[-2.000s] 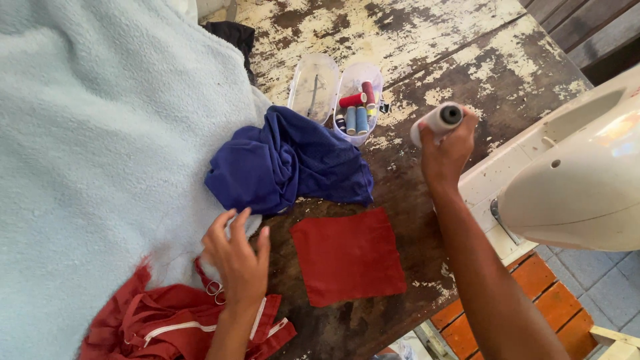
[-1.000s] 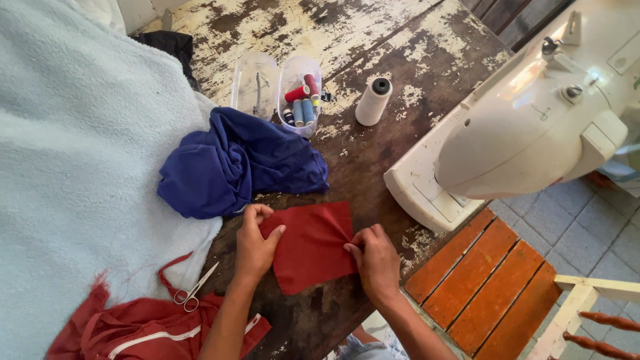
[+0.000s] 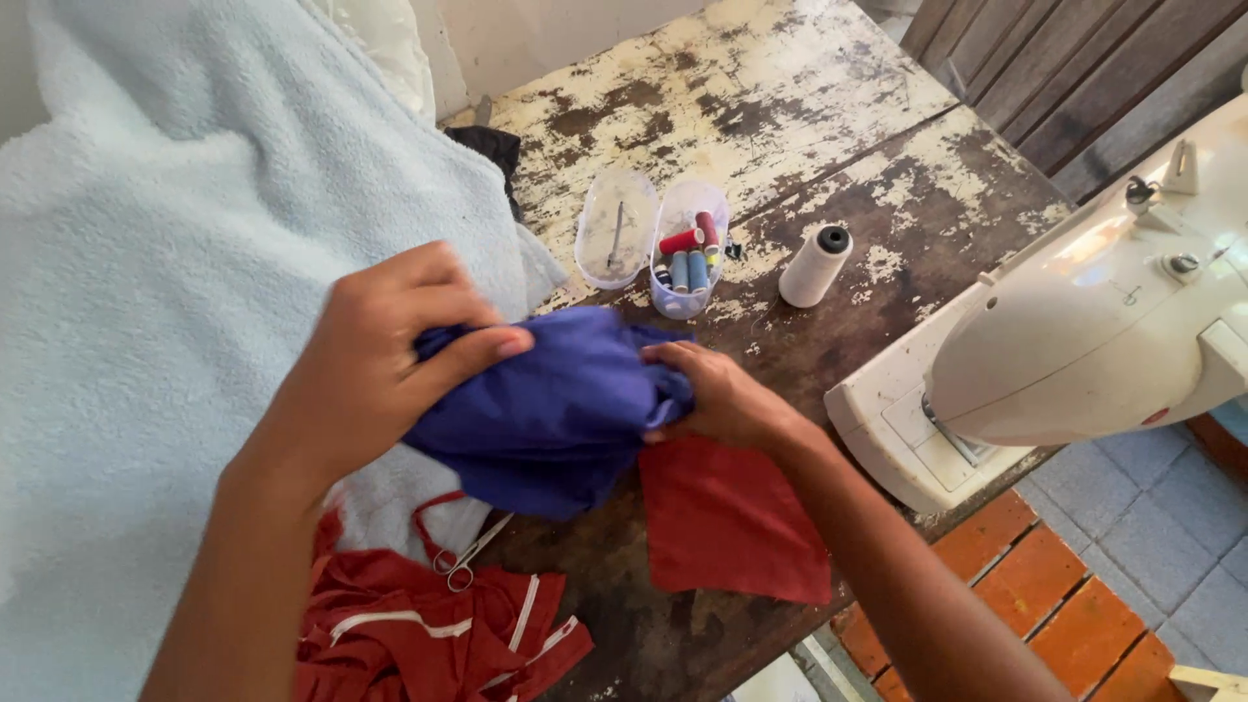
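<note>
My left hand (image 3: pixel 419 327) and my right hand (image 3: pixel 717 395) grip the blue cloth (image 3: pixel 556 405) at its two sides, raised over the table. Below my right hand, a square of red fabric (image 3: pixel 731 526) lies flat. Red cloth with white zippers (image 3: pixel 419 624) is bunched at the lower left, and small metal scissors (image 3: pixel 468 558) rest at its upper edge. Behind the blue cloth, an open clear plastic case (image 3: pixel 682 302) holds several small thread spools (image 3: pixel 688 271). A cone of white thread (image 3: pixel 817 268) stands upright to the right of it.
A white sewing machine (image 3: pixel 1063 351) occupies the table's right side. Light blue fleece (image 3: pixel 175 292) covers the left. Black fabric (image 3: pixel 487 151) lies by the fleece at the back. The worn wooden table (image 3: pixel 760 88) has peeling paint. An orange slatted wooden seat (image 3: pixel 1033 595) is at the lower right.
The thread cone, in my right hand two seconds ago, stands on the table. Both hands have let go of the red square and taken hold of the blue cloth, which was lying on the table.
</note>
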